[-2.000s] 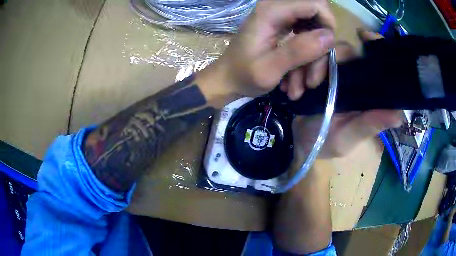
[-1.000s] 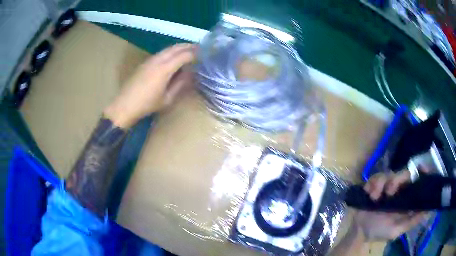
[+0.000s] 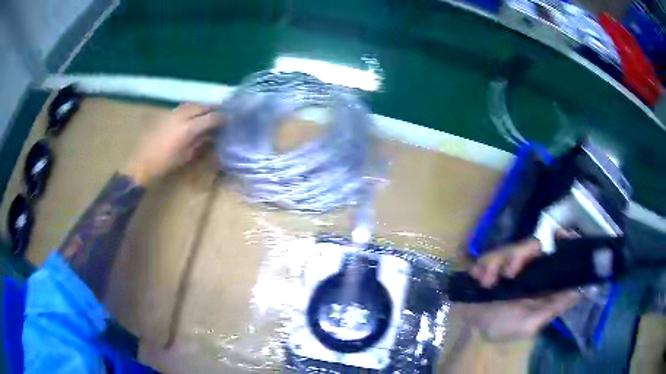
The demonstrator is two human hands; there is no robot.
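Note:
A black round lamp housing [image 3: 319, 315] lies in the white fixture [image 3: 396, 296], its inside up, with a bright LED area in the middle. A clear cord [image 3: 363, 219], blurred, runs from its neck back to a large cord coil [image 3: 252, 172]. My left hand [image 3: 171, 139] is at the coil's left edge; blur hides whether its fingers grip the coil. My right hand [image 3: 522, 292] is wrapped around the black electric screwdriver [image 3: 540, 277], held level right of the fixture. Its tip points left toward the fixture, away from the housing.
Several black housings [image 3: 39, 166] stand in a row along the cardboard's far left edge [image 3: 73, 157]. Shiny clear wrap [image 3: 274, 281] surrounds the fixture. A blue-rimmed tray [image 3: 496, 208] and a metallic screw feeder [image 3: 584, 204] are at right. The green bench top [image 3: 423, 88] lies behind.
The view has swung left and back. My left hand has gone from above the housing to the coil's left edge. The screwdriver has moved from beside the housing out to the right.

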